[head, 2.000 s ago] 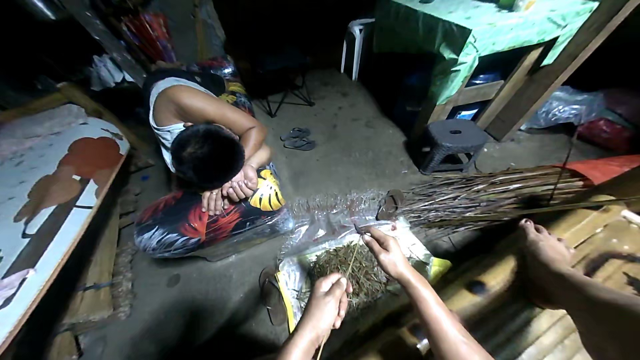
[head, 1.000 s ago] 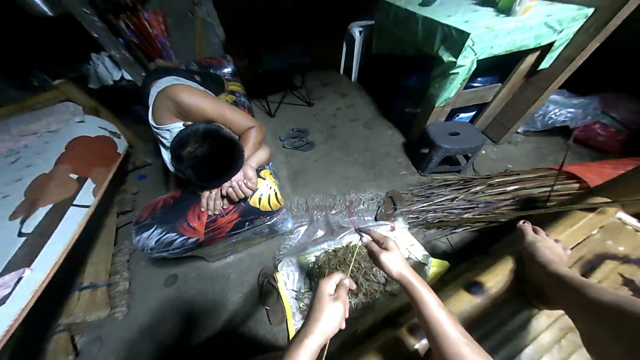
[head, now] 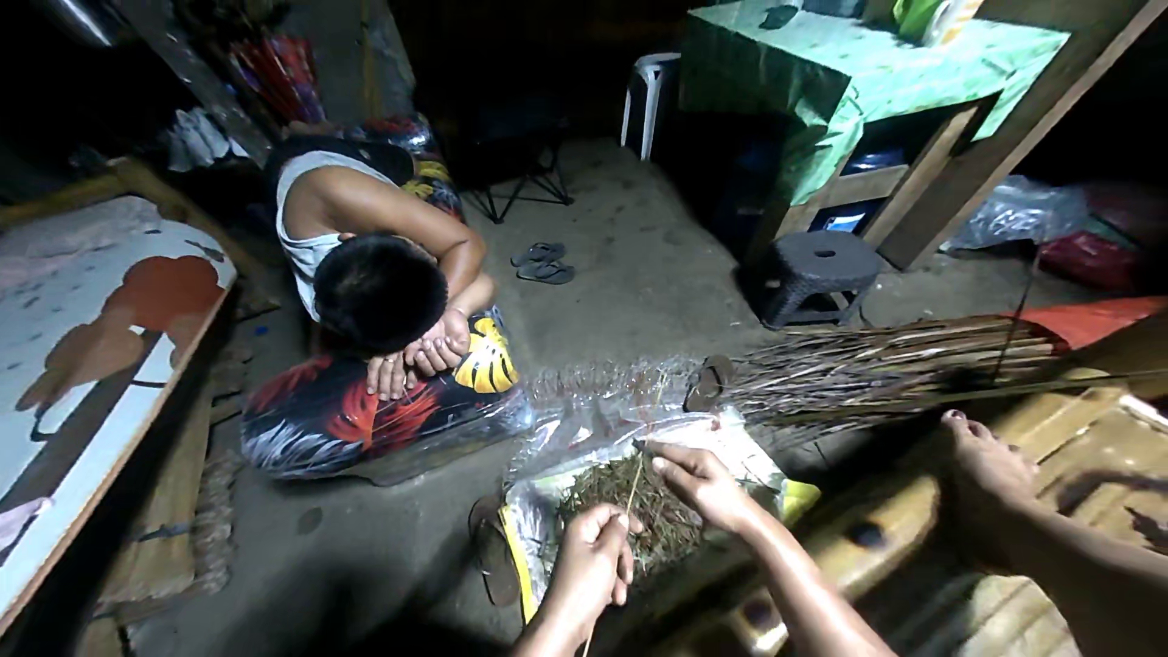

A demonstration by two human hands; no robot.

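Observation:
My left hand [head: 593, 557] pinches a thin pale plant strip [head: 635, 484], whose lower end hangs below the fist. Just up and to the right, my right hand [head: 698, 479] is closed on a small dark object [head: 641, 446], perhaps a blade, at the strip's upper part. Under both hands lies a heap of brown-green plant shavings [head: 671, 538] on an opened plastic sack [head: 520, 538]. To the right of the sack, a bundle of long thin sticks [head: 876, 365] lies on the floor, with red material at its far end.
A person [head: 379, 283] leans on a plastic-wrapped floral cushion [head: 365, 420]. A bamboo bench [head: 1095, 447] with a bare foot [head: 995, 465] is at right. Beyond stand a dark plastic stool [head: 821, 265] and a green-covered table [head: 894, 59]. Slippers [head: 545, 263] lie on the floor.

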